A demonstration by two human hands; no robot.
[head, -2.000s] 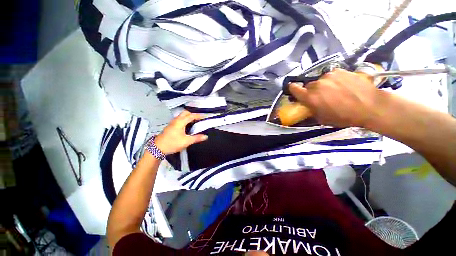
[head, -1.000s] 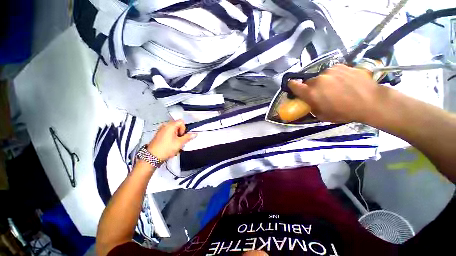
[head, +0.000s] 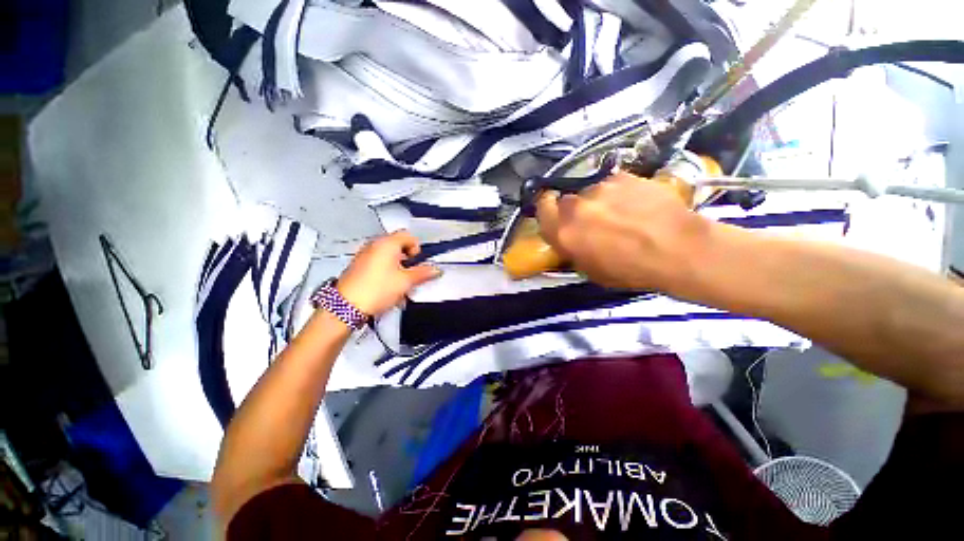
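Observation:
A striped fabric strip (head: 461, 250) lies along the narrow black board (head: 465, 318). My left hand (head: 378, 277) is at the strip's left end, with thumb and fingers pinching its edge. My right hand (head: 618, 229) grips the steam iron (head: 533, 257), which rests on the strip to the right of my left hand. The iron's nose and yellow-tan handle show; my right hand hides much of its body. Flatter striped pieces (head: 592, 339) lie along the board's near edge.
A tangled heap of striped pieces (head: 423, 95) lies behind the board. A fanned striped bundle (head: 235, 301) and a dark hanger (head: 132, 301) lie on the white table (head: 95, 174) at left. A black hose (head: 825, 66) and pale line run from the iron to the right.
The iron and my right hand have moved left along the strip, closer to my left hand. A striped length now shows to the right, behind the iron.

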